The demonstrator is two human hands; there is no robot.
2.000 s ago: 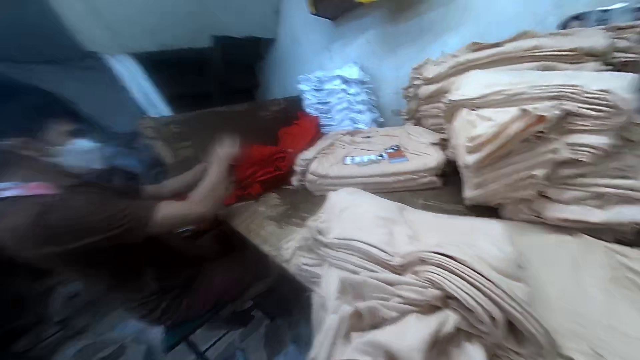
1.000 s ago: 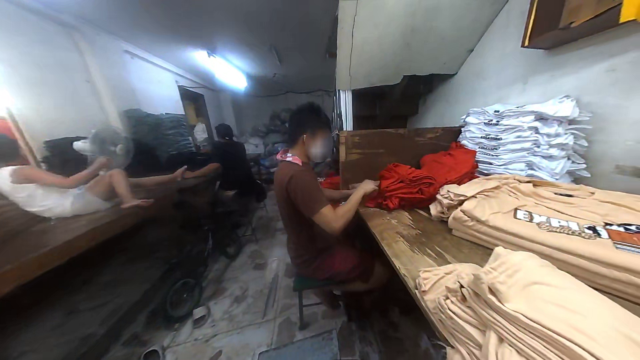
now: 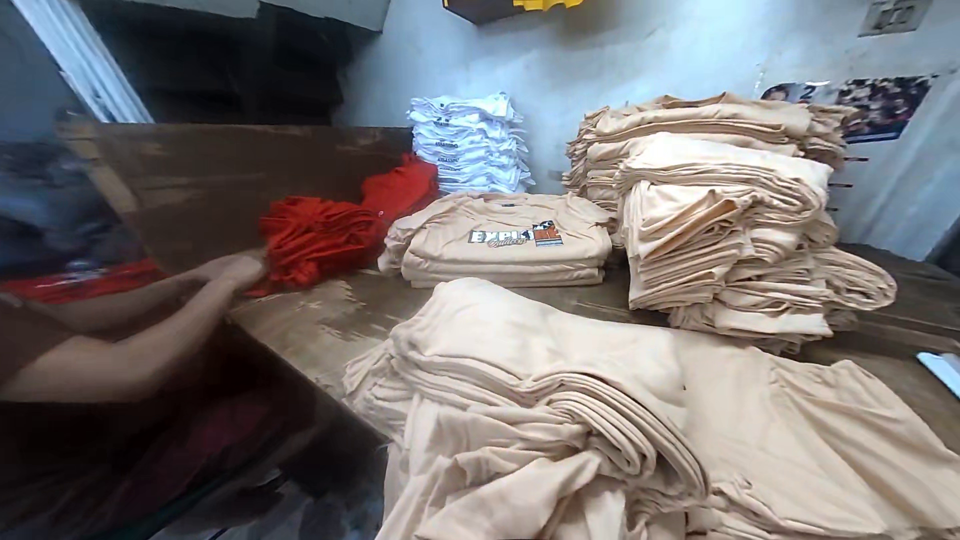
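Neither my left hand nor my right hand is in view. Nearest to me, a layered heap of beige shirts (image 3: 540, 345) drapes over the front of a wooden table (image 3: 300, 319). Behind it lies a low stack of folded beige shirts (image 3: 502, 255), the top one with a printed chest design. To its right rises a taller stack of folded beige garments (image 3: 697, 217). White printed shirts (image 3: 469, 146) are piled against the wall. Bunched red garments (image 3: 322, 236) lie left of the low beige stack.
At the left, a seated co-worker's forearms (image 3: 150, 337) reach to the table's edge beside the red cloth. A wooden board (image 3: 225, 172) stands upright behind it. Posters (image 3: 885, 109) hang on the wall, and a white flat object (image 3: 941, 373) lies at the right edge.
The view has swung right and down from the room and the co-worker to the table with the beige stacks. No garment has plainly moved.
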